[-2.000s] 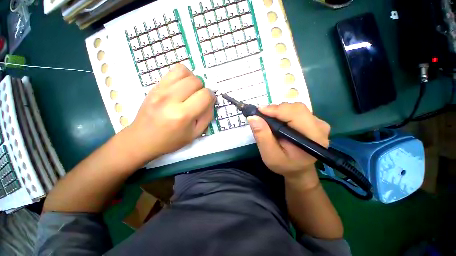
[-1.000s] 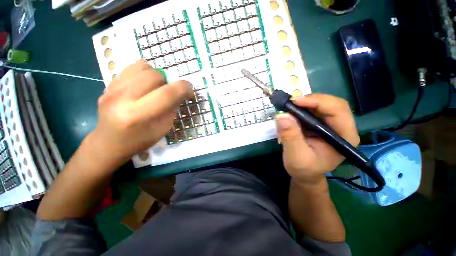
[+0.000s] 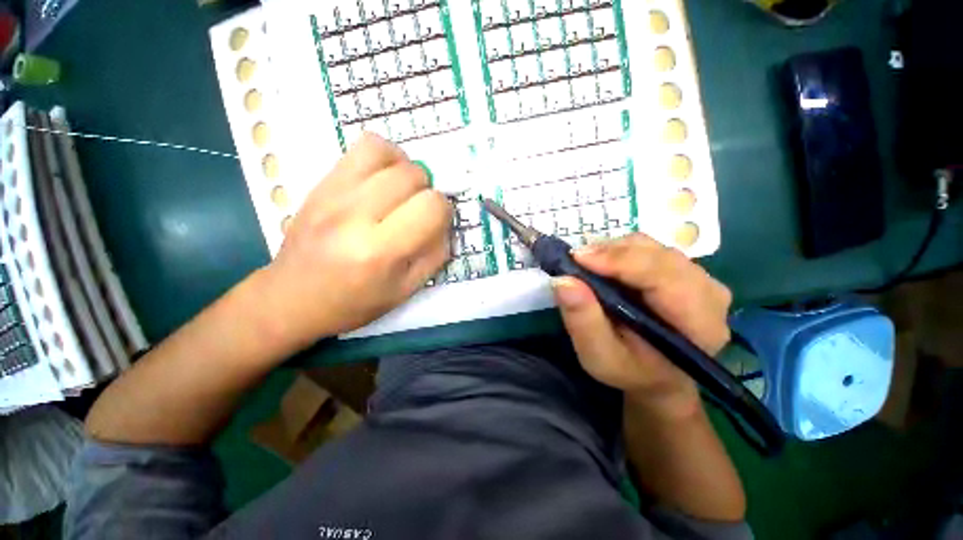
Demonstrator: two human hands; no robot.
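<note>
My right hand (image 3: 649,311) grips the black soldering iron (image 3: 644,322). Its thin metal tip points up and left at the panel of small circuit boards (image 3: 560,200), close to the fingers of my left hand. My left hand (image 3: 370,232) is closed in a pinch over the lower left block of boards and hides part of it. A thin pale solder wire (image 3: 158,142) runs from the left to this hand; its end is hidden. A green spot (image 3: 423,171) shows at the fingers. The boards lie on a white carrier tray (image 3: 692,127) with tan holes along both sides.
Holed trays stand stacked (image 3: 63,253) at the left. A green roll (image 3: 37,70) lies above them. A black smartphone (image 3: 834,153) lies right of the tray, near a dark box with a cable (image 3: 935,227). A blue stool (image 3: 839,369) and a cardboard box (image 3: 306,417) are below the bench edge.
Since one second ago, my left hand has moved right and the iron's tip has come down and left, close to it. The tray sits further right and higher in view.
</note>
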